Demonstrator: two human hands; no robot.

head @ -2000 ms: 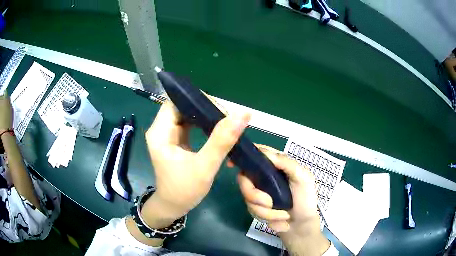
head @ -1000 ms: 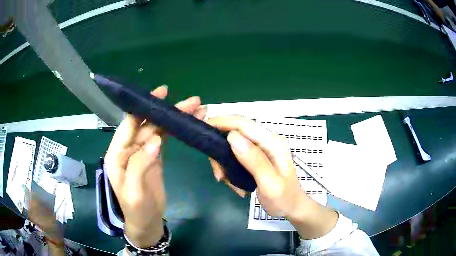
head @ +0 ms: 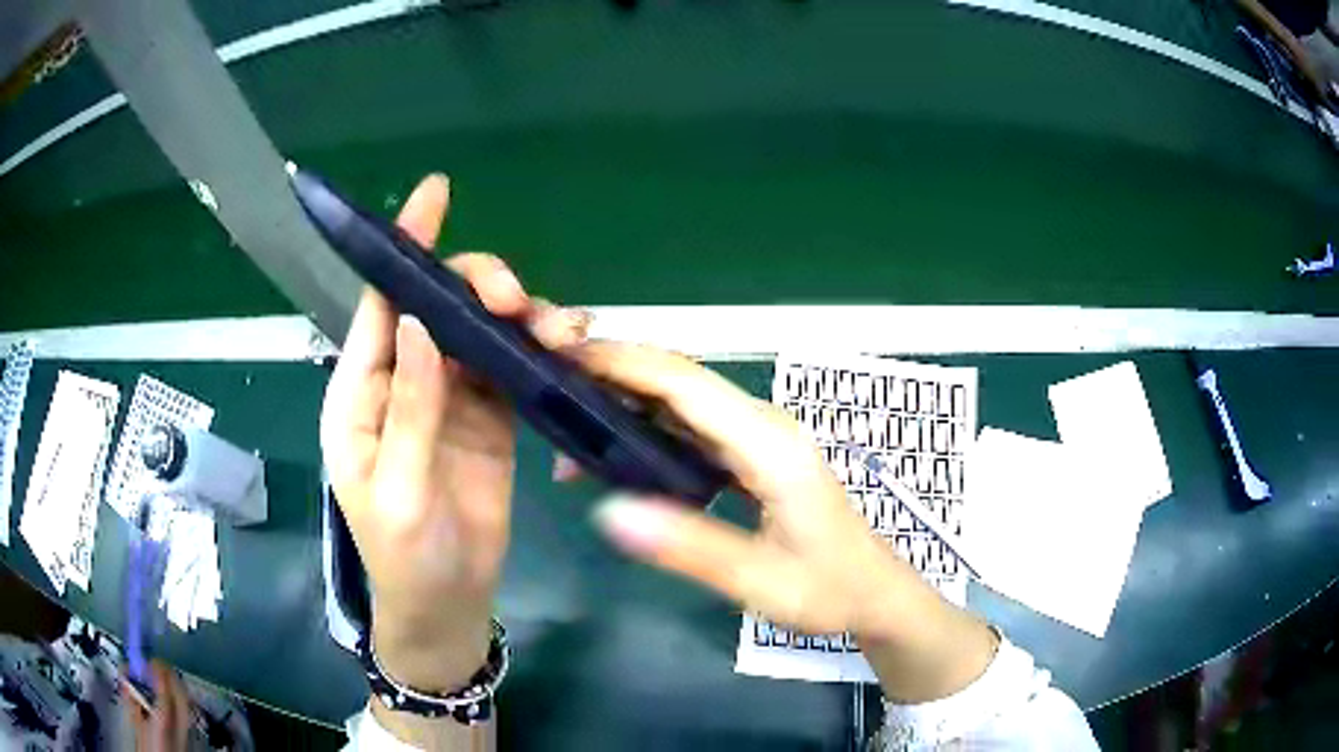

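Observation:
A black reading pen (head: 507,353) is held in the air in front of me, its pointed tip up and to the left, its wide end down and to the right. My left hand (head: 433,456) holds its middle and tip half between thumb and fingers. My right hand (head: 778,529) is around the wide end, fingers behind it and the blurred thumb in front, a little off the pen. A printed label sheet (head: 940,426) lies under and beyond my right hand, with a thin tool (head: 925,517) on it.
Blank white sheets (head: 1065,514) and another pen (head: 1231,436) lie at right. A grey-capped bottle (head: 213,473), paper strips (head: 191,566) and sheets lie at left. One pen (head: 345,573) is partly behind my left wrist. A neighbour's hand (head: 159,705) holds a blurred pen. A metal post (head: 235,176) stands upper left.
The view has swung to the right since the earliest frame. The pen has been turned in my hands, and my right thumb has moved off its wide end. A pen now shows in the neighbour's hand.

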